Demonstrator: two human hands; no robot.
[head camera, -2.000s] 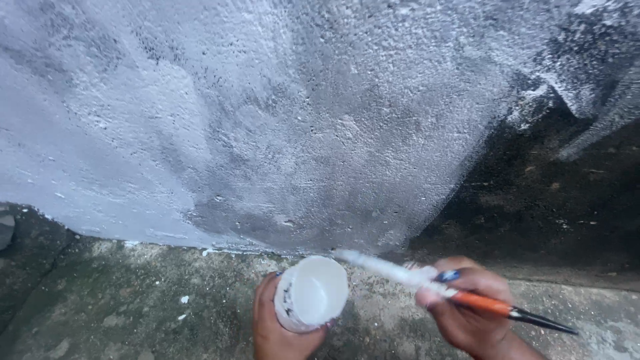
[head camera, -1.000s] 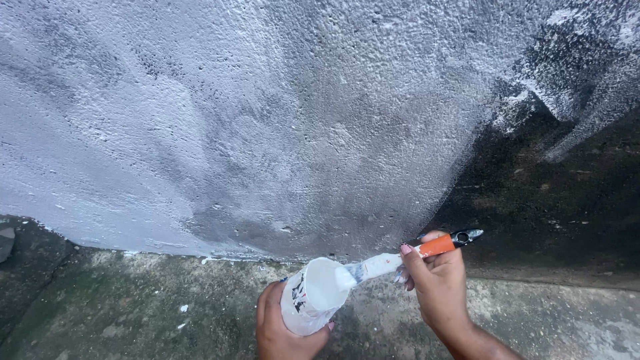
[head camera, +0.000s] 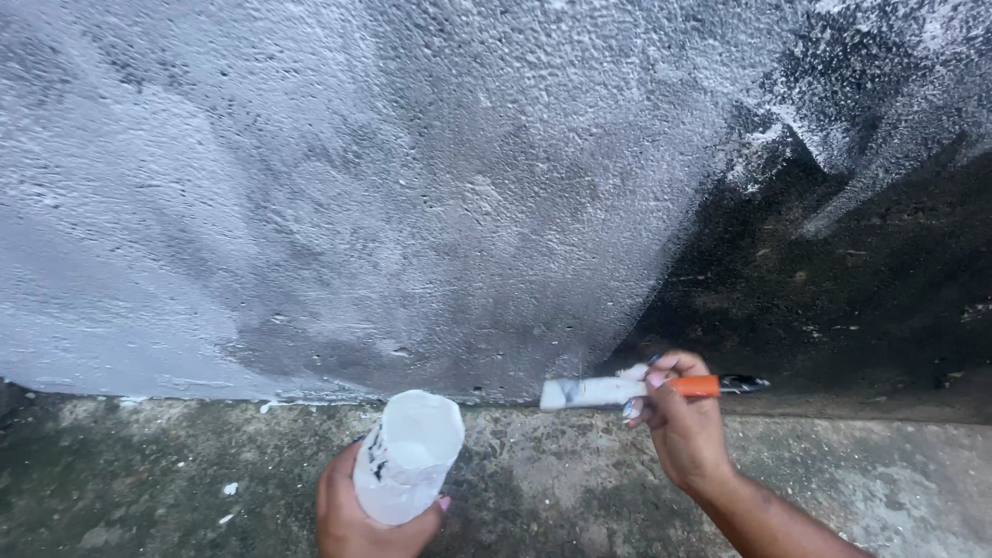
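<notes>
My left hand (head camera: 364, 511) is wrapped around a translucent plastic cup (head camera: 407, 457) with white paint inside and dark marks on its side. The cup tilts a little, its mouth facing up. To the right, my right hand (head camera: 682, 418) grips a paintbrush (head camera: 597, 392) by its white-smeared and orange handle, with a dark end pointing right. The white-coated bristles point left, close to the foot of the rough wall (head camera: 434, 232); whether they touch it I cannot tell. Thin white paint covers much of the wall, while its lower right part is dark.
Below the wall runs a rough, stained concrete floor (head camera: 558, 496), with white paint drops at the left. The wall's lower edge meets it in a line across the view. White streaks cross the dark wall patch at the upper right.
The brush was at the cup's mouth a second ago; my right hand has since moved it right, away from the cup. My left hand still holds the cup.
</notes>
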